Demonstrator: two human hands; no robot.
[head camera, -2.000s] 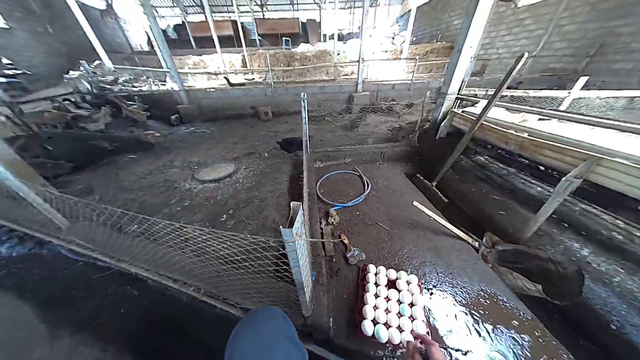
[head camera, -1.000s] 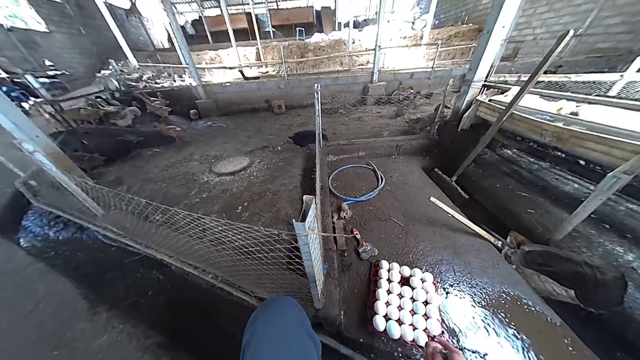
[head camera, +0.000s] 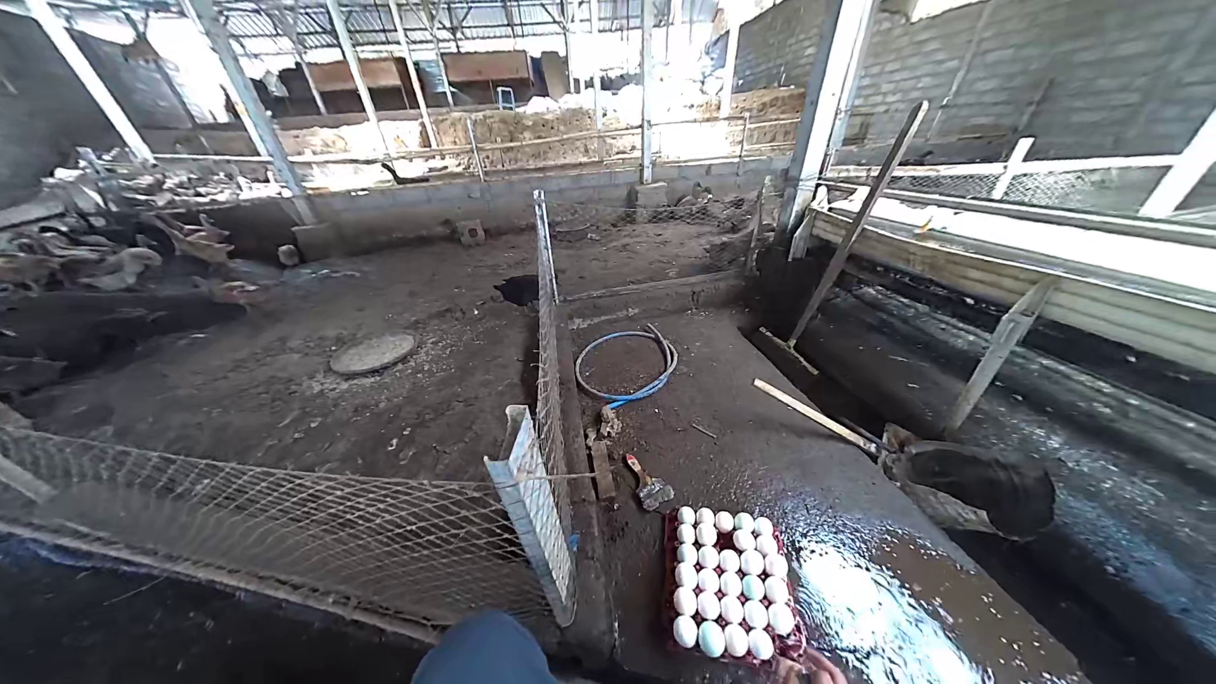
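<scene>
A red plastic egg tray (head camera: 671, 608) holding many white and pale bluish eggs (head camera: 731, 583) rests on the wet concrete ledge. One cup near its far side shows no egg. At the tray's near right corner is my right hand (head camera: 809, 667), with fingers touching or close to its rim; the frame's bottom edge cuts it off, and its grip cannot be made out. My left hand is out of view. Just beyond the tray lies a brush (head camera: 650, 483) with a red and pale handle, beside a low concrete curb.
Wire netting (head camera: 313, 532) and a metal post (head camera: 534, 513) stand left of the ledge. A coiled blue hose (head camera: 651, 388) lies beyond the brush. Rightward are a wooden-handled tool (head camera: 817, 415), a dark bucket-like container (head camera: 978, 484) and a gutter. Ducks (head camera: 123, 266) crowd the far left pen.
Both earlier frames show my right hand at the tray's near right part; it now sits lower at its corner. The tray and brush have stayed in place on the ledge.
</scene>
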